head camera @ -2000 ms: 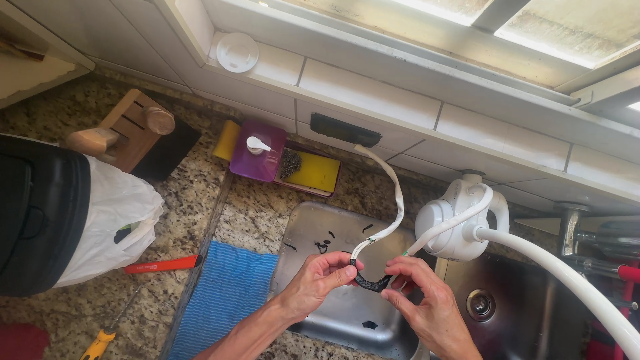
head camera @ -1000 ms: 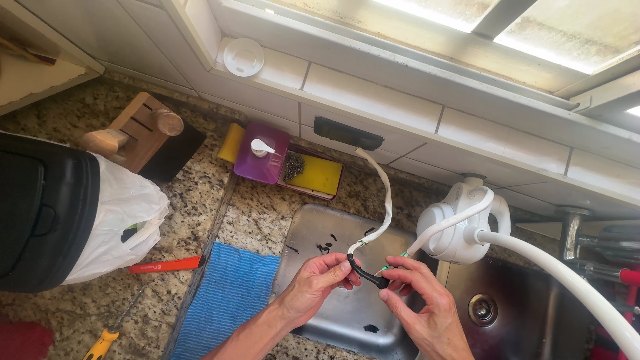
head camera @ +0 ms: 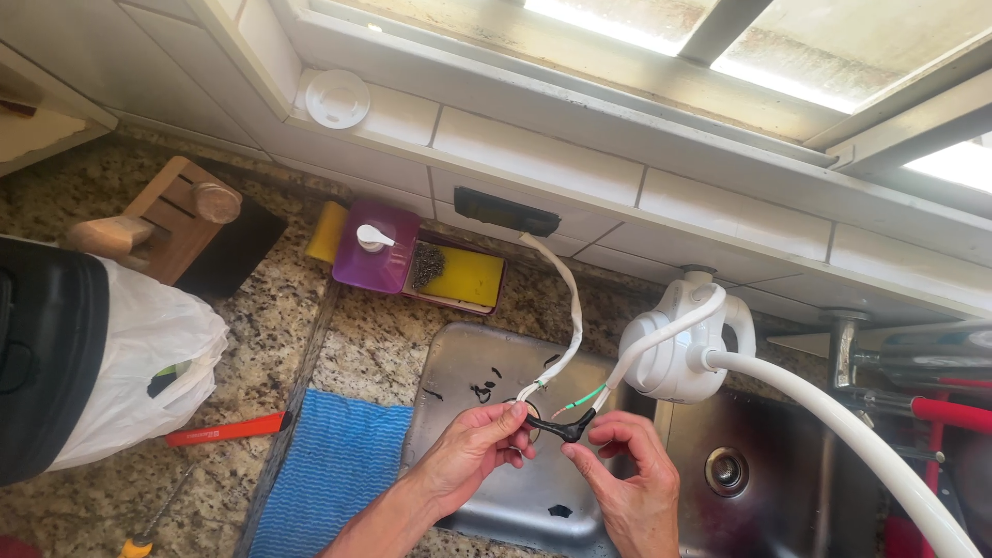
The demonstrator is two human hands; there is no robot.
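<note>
My left hand pinches the left end of a joint wrapped in black electrical tape between thumb and fingers. My right hand is at the joint's right end, its thumb tip touching or almost touching the tape, fingers curled. From the wall, a white-sheathed cable runs down to the joint. Another white cable comes from the white electric water heater. Beside the joint a green wire sticks out with a bare copper end.
Black tape scraps lie in the left steel sink basin. Left of it are a blue cloth, an orange-handled tool and a screwdriver. A purple soap dispenser and yellow sponge stand behind. A white hose arches at right.
My right hand's fingers have loosened and moved slightly off the cable end. The black-taped joint now bends upward at its right end, and the green wire shows more fully.
</note>
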